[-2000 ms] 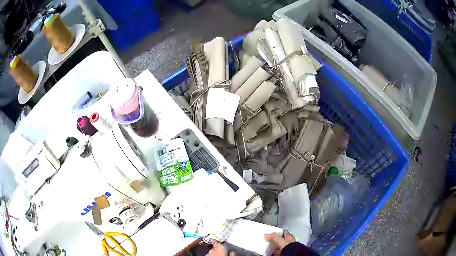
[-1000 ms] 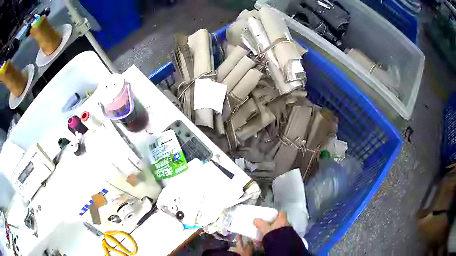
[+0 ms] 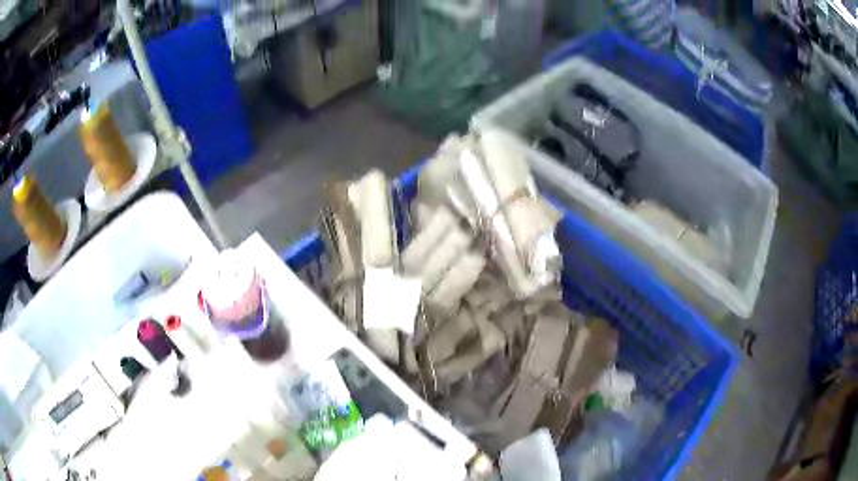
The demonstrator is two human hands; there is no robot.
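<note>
Neither of my hands is in the picture. Nearest in front of me is the white sewing table [image 3: 226, 385], with a green-and-white packet [image 3: 329, 409] at its edge. A lidded cup [image 3: 246, 315] with dark contents stands behind the packet. Dark red and pink thread spools [image 3: 155, 336] stand left of the cup. Beside the table, a blue crate [image 3: 701, 385] holds tied beige-grey fabric bundles [image 3: 440, 254]. A white folded item [image 3: 530, 458] shows at the bottom edge, by the table corner. The frame is blurred.
Tan-orange thread cones [image 3: 105, 155] stand on white discs at the left. A grey-white bin [image 3: 753, 254] with dark pieces stands behind the crate. Another blue crate [image 3: 837, 301] is at the right edge. A brown box [image 3: 329, 61] and green covered items [image 3: 437, 75] are farther back.
The view has tipped up, so the table and crate sit lower in the picture. Both hands, the white item they held and the yellow scissors' loops have mostly or fully left the view.
</note>
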